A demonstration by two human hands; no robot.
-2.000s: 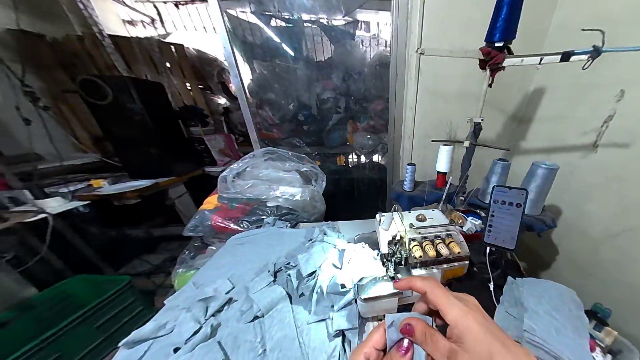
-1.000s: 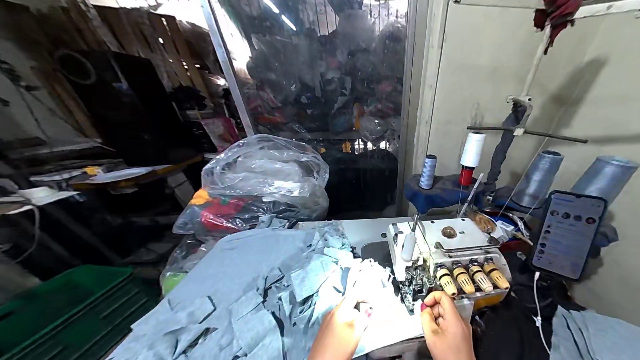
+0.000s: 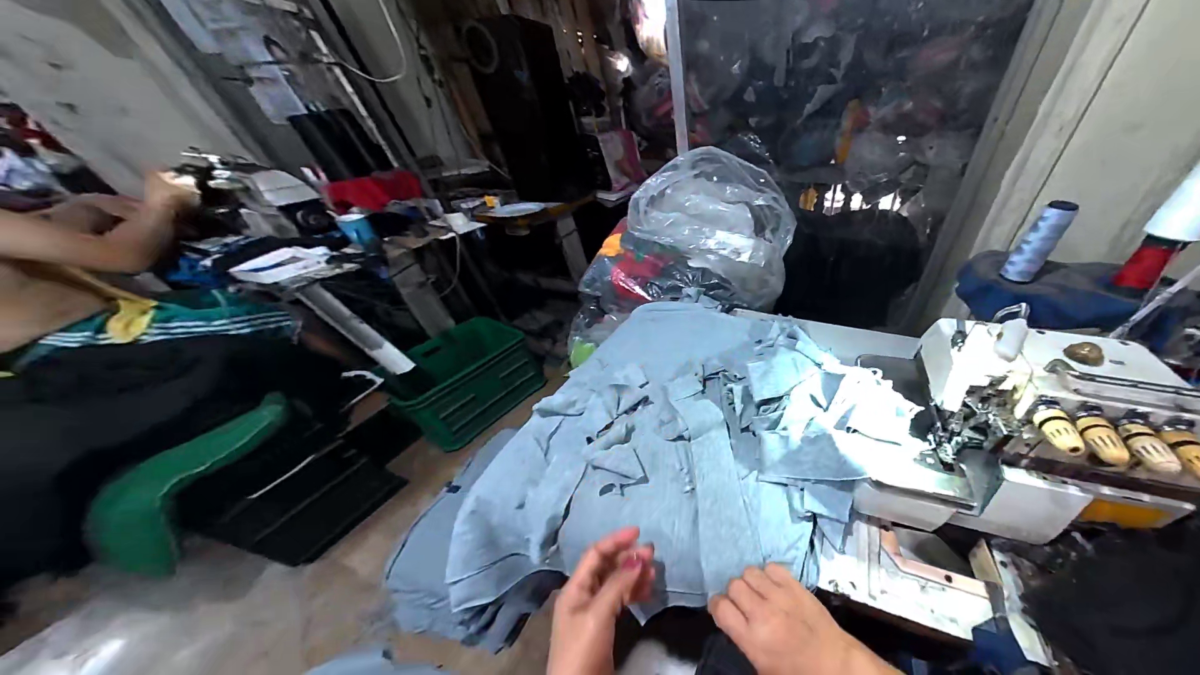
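Light blue-grey fabric pieces [image 3: 689, 469] lie in a loose heap on the sewing table and hang over its front edge. My left hand [image 3: 605, 595] is over the hanging edge, its fingers partly curled; nothing shows clearly between them. To its right, my right hand [image 3: 773, 619] has curled fingers against the fabric edge; whether it grips the cloth cannot be told. An overlock sewing machine [image 3: 1059, 403] stands to the right of the heap, with small pale fabric pieces [image 3: 867, 412] beside its needle area.
Behind the heap is a clear plastic bag [image 3: 712, 216] of cloth. A green plastic crate [image 3: 473, 380] stands on the floor at left. Farther left, a person [image 3: 75, 244] sits at another sewing machine [image 3: 244, 192] near a green chair [image 3: 187, 478]. Thread cones [image 3: 1041, 242] stand behind the overlock machine.
The view has swung left, bringing the other person into sight. My hands have moved from beside the overlock machine to the front edge of the fabric heap.
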